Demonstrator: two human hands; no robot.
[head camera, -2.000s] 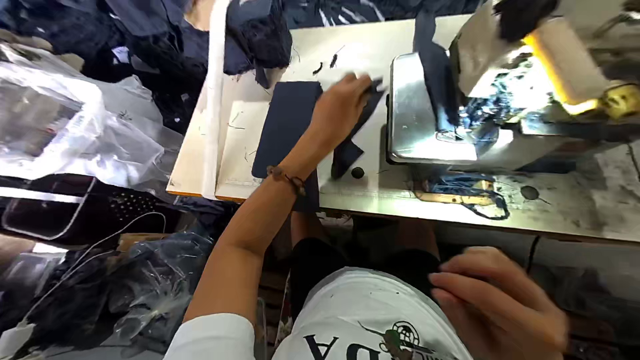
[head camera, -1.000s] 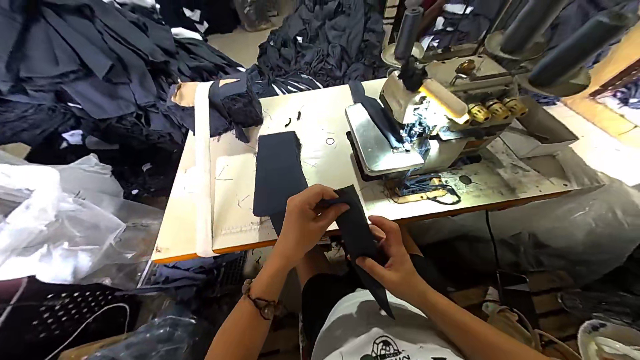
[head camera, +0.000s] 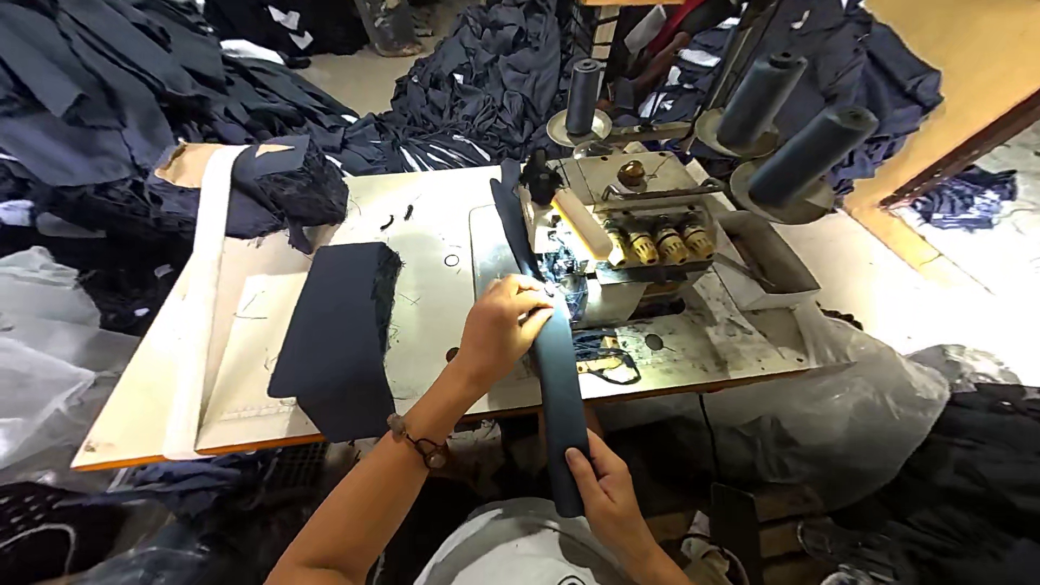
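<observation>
A dark navy fabric strip (head camera: 561, 398) runs from the needle area of an overlock sewing machine (head camera: 642, 219) down over the table's front edge. My left hand (head camera: 505, 325) pinches its upper end close to the lit presser foot. Lower down, my right hand (head camera: 603, 487) grips the strip's bottom end, thumb on top. Behind the foot, another dark strip (head camera: 510, 219) lies on the machine's left plate. Several navy fabric pieces lie stacked (head camera: 337, 325) on the table, left of my left hand.
A white band (head camera: 210, 301) crosses the left of the table (head camera: 431, 203). A dark fabric bundle (head camera: 284, 191) sits at the back left. Thread cones (head camera: 764, 101) stand behind the machine, and an open box (head camera: 764, 260) is at its right. Clear plastic (head camera: 845, 422) hangs at the lower right.
Both hands have moved right with the fabric strip, and its upper end is now at the machine's foot. Two seconds ago my left hand was over the pieces on the table.
</observation>
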